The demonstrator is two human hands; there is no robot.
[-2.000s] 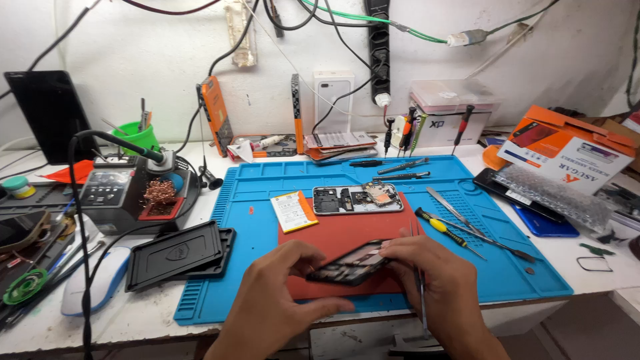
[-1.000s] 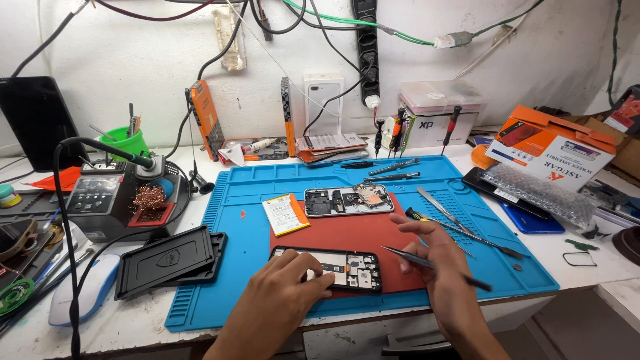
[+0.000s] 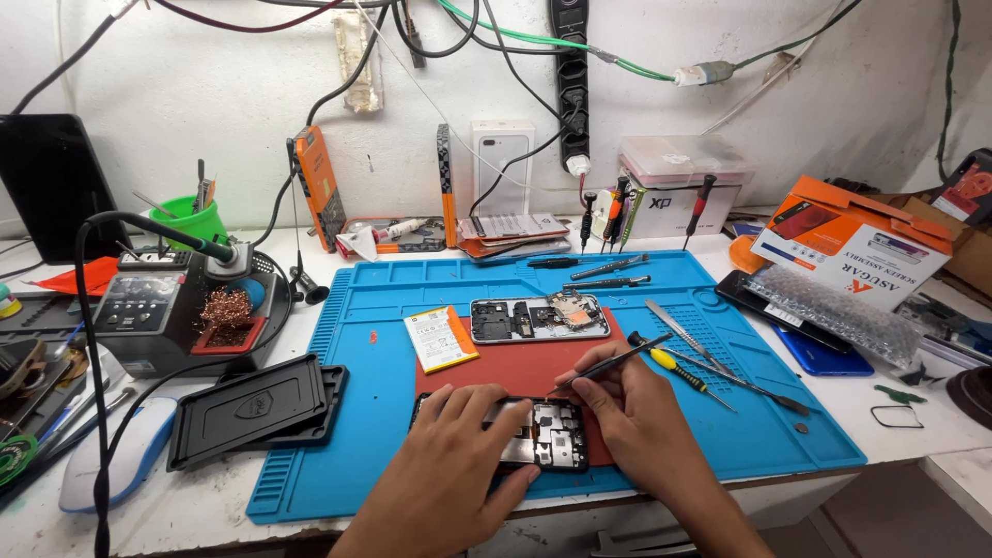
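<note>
An opened phone frame with a black rim lies on the front of the red pad, over the blue silicone repair mat. My left hand is spread over its left half, fingers on the far edge and thumb at the near edge, hiding that part. My right hand holds dark tweezers, their tip just above the frame's far edge. Behind lies a second opened phone with its board showing. A phone battery with an orange edge rests to its left.
Right of my right hand lie a yellow-handled screwdriver and a metal spudger. Black trays, a white mouse and a soldering station stand left. At right are a screen box and bubble wrap. Cables hang behind.
The phone frame, earlier held tilted in both hands, now lies flat on the red pad. My right hand has brought the tweezers from the right to the frame's far edge.
</note>
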